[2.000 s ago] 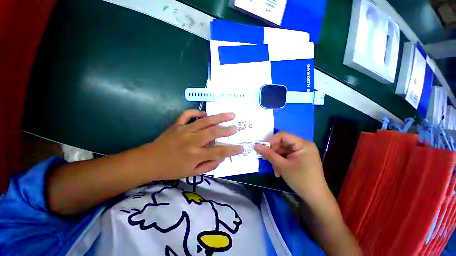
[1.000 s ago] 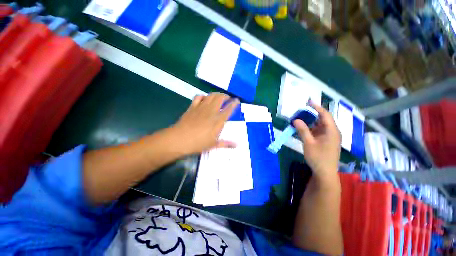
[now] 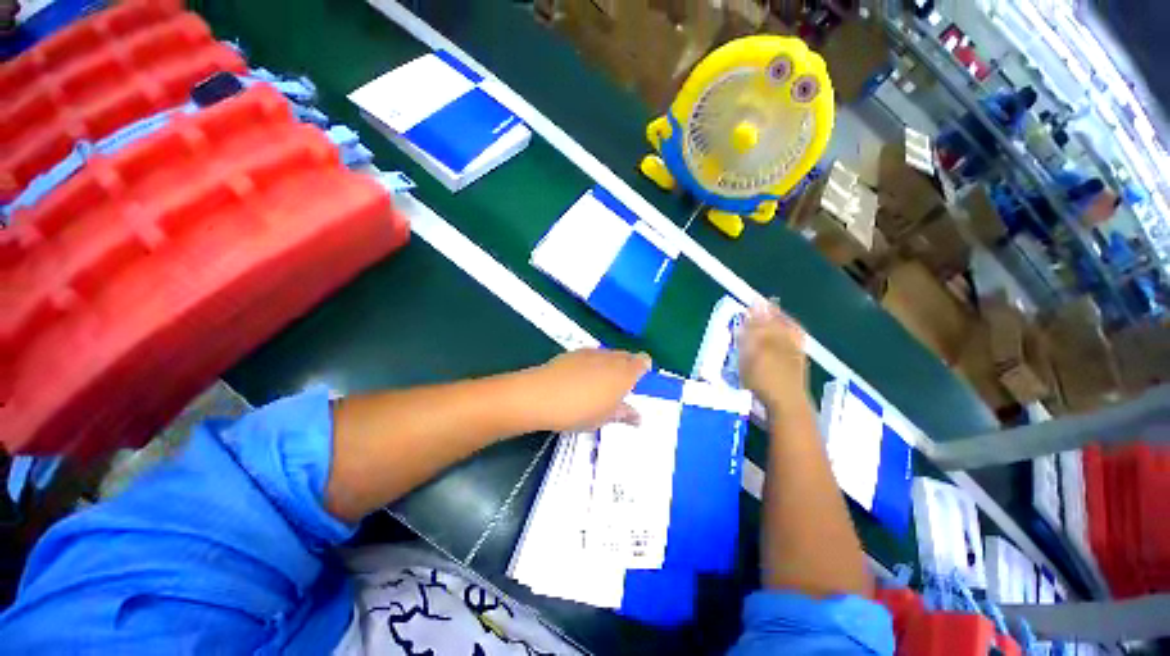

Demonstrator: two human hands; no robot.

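A stack of white-and-blue printed cards (image 3: 699, 493) lies fanned on the green worktable in front of me. My left hand (image 3: 593, 390) is at the stack's upper left edge, fingers together; whether it grips a card cannot be told. My right hand (image 3: 772, 356) is blurred and reaches over an open white box (image 3: 721, 344) on the conveyor just beyond the stack. The hand covers part of this box, and whether it still holds the smartwatch cannot be told.
Blue-and-white boxes (image 3: 443, 118) stand along the green conveyor, between pale rails (image 3: 494, 272). Red watch trays (image 3: 193, 256) with pale blue straps are stacked at left; another red tray (image 3: 930, 628) is at lower right. A yellow cartoon fan (image 3: 751, 128) stands beyond the conveyor. Cartons lie behind.
My right hand lifted the smartwatch off the cards and moved away to the open box on the conveyor. My left hand moved from the cards' lower part to their upper edge. The view has turned.
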